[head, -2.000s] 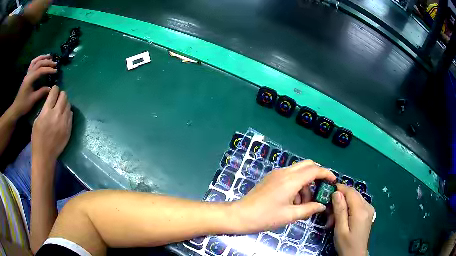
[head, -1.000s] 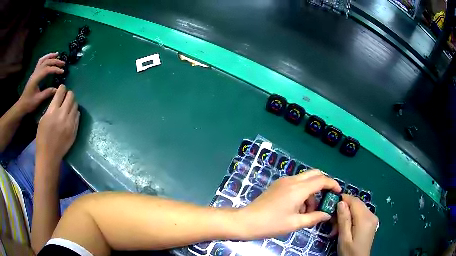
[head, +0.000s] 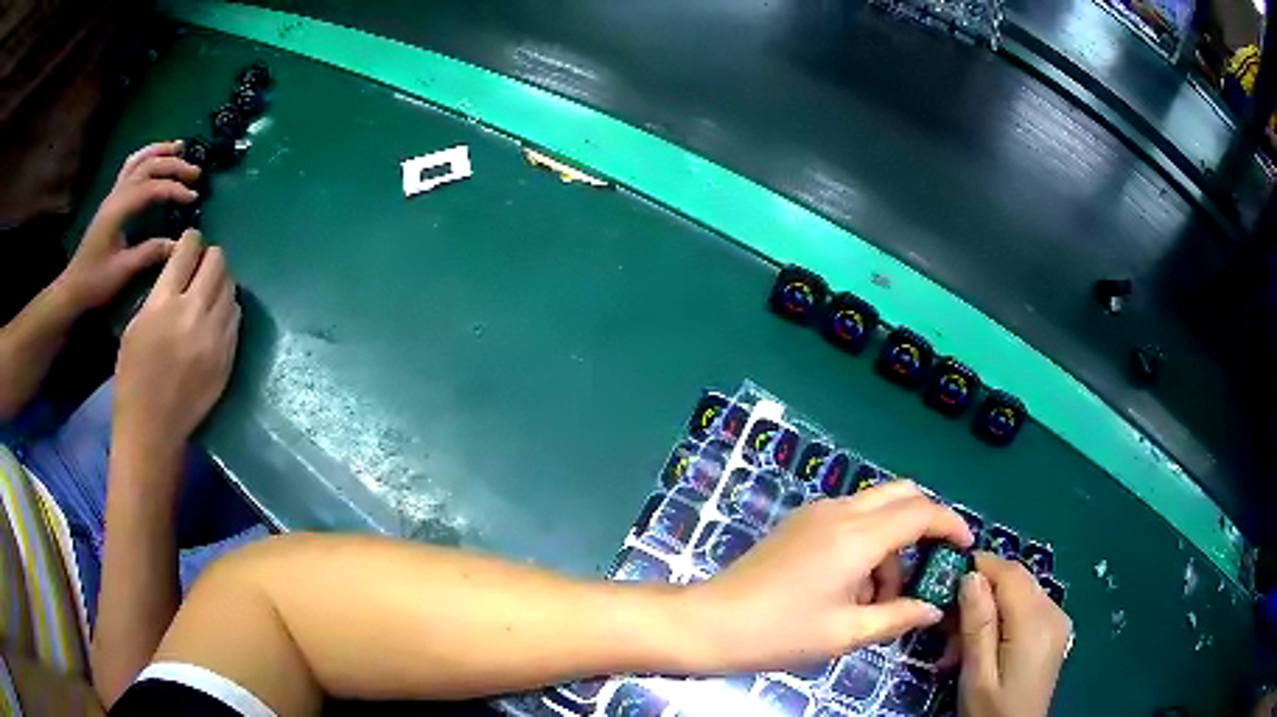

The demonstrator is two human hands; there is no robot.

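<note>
A small square display unit (head: 940, 574) is held over the right part of the tray, its green circuit side facing me. My left hand (head: 840, 574) reaches in from the lower left and grips the unit between thumb and fingers. My right hand (head: 1011, 630), cut off by the lower edge, has its thumb and fingertips at the unit's right side. The clear blister tray (head: 696, 539) lies under both hands, with rows of pockets, many showing dark units with coloured arcs. Strong glare covers its lower part, and my hands hide some pockets.
Several black units (head: 905, 356) stand in a row along the bright green strip (head: 672, 189). A white frame piece (head: 437, 170) and a thin tan strip (head: 563, 167) lie farther left. Another person's hands (head: 175, 329) handle dark units at left. The dark conveyor (head: 784, 126) runs beyond the strip.
The whole view has shifted, so the bench items appear farther right. Both hands keep hold of the unit over the tray, with its green side still showing.
</note>
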